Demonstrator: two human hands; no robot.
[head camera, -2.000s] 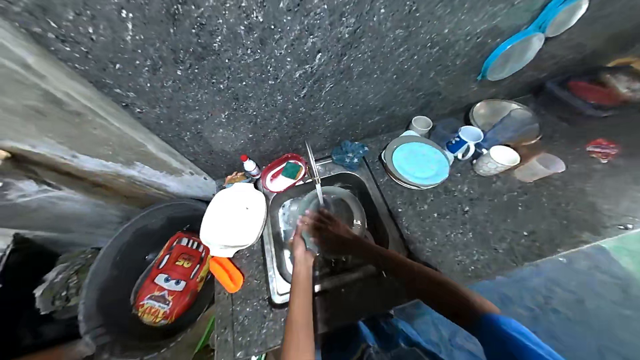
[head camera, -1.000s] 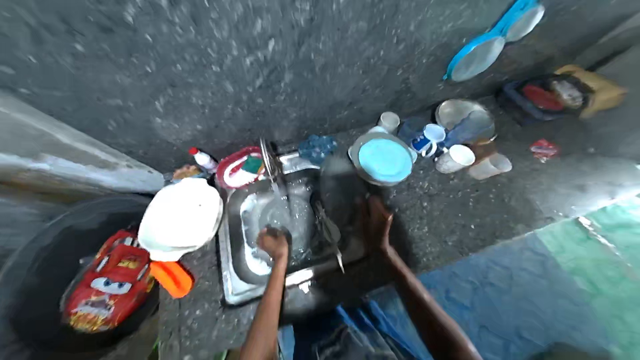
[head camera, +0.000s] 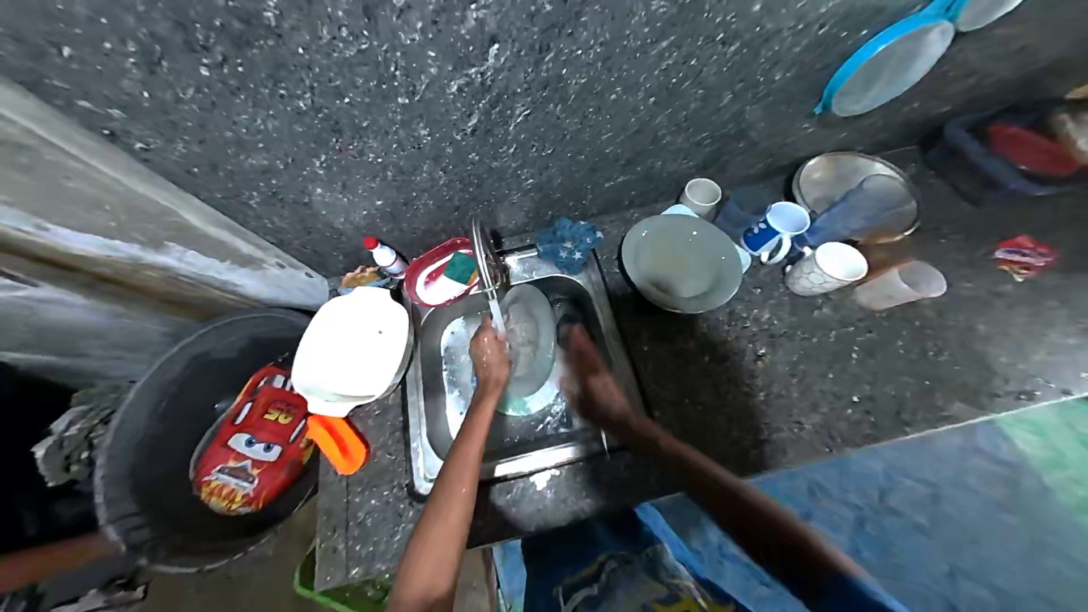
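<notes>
My left hand (head camera: 490, 355) grips the left edge of a clear plate (head camera: 529, 344) tilted in the steel sink (head camera: 514, 467). Water runs from the faucet (head camera: 486, 255) just above that hand. My right hand (head camera: 586, 365), blurred, is at the plate's right side; whether its fingers touch the plate or anything dark behind them cannot be told. On the counter right of the sink, a grey-green plate (head camera: 680, 263) lies on top of a light blue dish. A red dish (head camera: 429, 276) with a green scouring pad (head camera: 461, 268) stands at the sink's back left corner.
White containers (head camera: 350, 348) and an orange object (head camera: 338, 444) lie left of the sink, beside a black tub (head camera: 153, 408) holding a red car-shaped item (head camera: 259, 442). Several cups, including a blue-and-white mug (head camera: 778, 229), and a metal plate (head camera: 850, 191) stand at right. Blue strainers (head camera: 892, 64) hang above.
The grey-green plate now covers the light blue dish, which showed uncovered earlier. My right hand has moved from beside the counter stack back over the sink. My left hand now has a clear plate.
</notes>
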